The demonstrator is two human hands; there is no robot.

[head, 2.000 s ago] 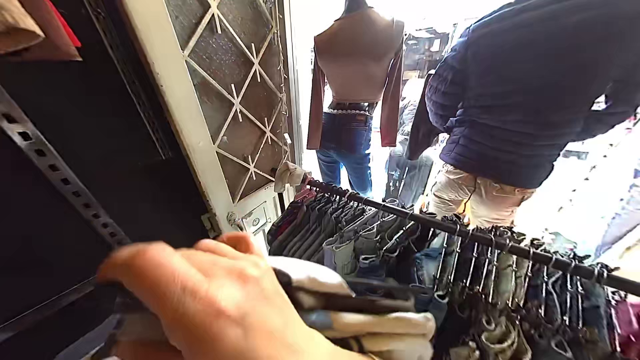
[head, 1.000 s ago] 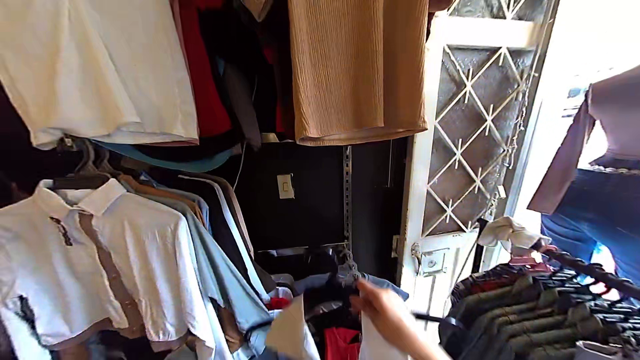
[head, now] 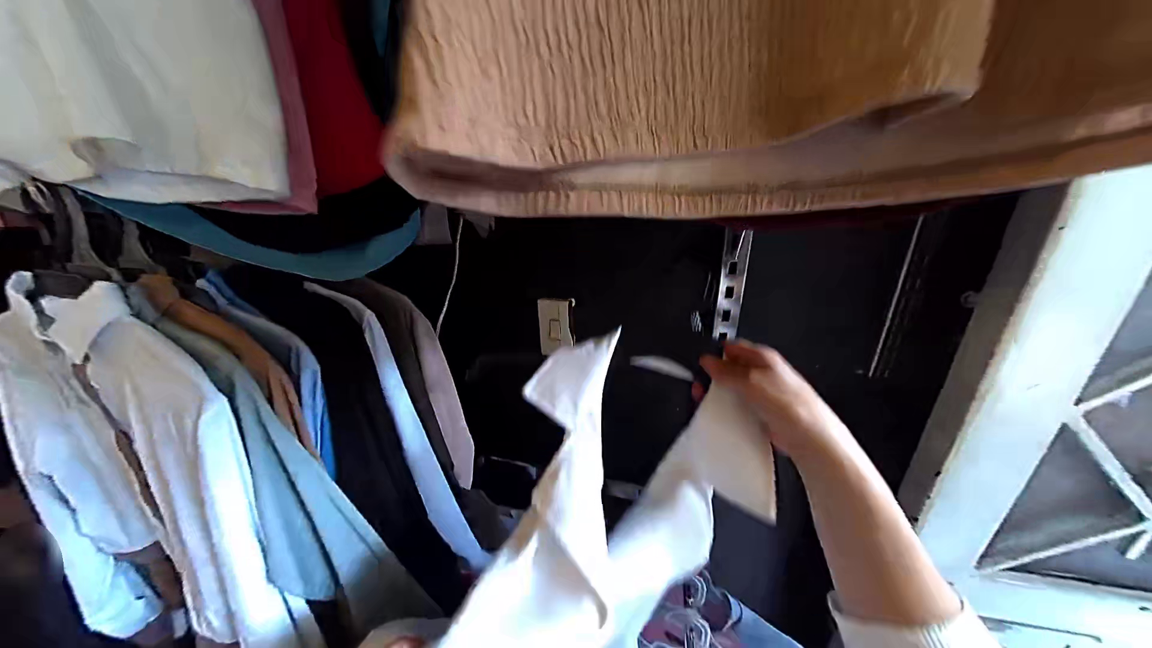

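Observation:
A white collared garment [head: 576, 540] spreads open at the lower middle. My right hand [head: 765, 391] grips one side of its collar, beside the slotted metal wall strip. At the bottom edge only a small part of my left hand [head: 405, 641] shows, low against the garment; its fingers are hidden. To the left, a white collared shirt [head: 171, 405] with a brown front strip hangs at the near end of a row of shirts.
A tan ribbed garment [head: 684, 99] hangs low overhead, with a cream one [head: 153, 99] to its left. The dark wall bears a light switch [head: 555, 326] and a slotted metal strip [head: 733, 283]. A white-framed door [head: 999, 396] stands at right. Clear hangers [head: 688, 621] show low down.
The view has swung from the doorway and trouser rack to the wall with shirts. My right hand now holds the white garment higher, its collar spread wider than a second ago.

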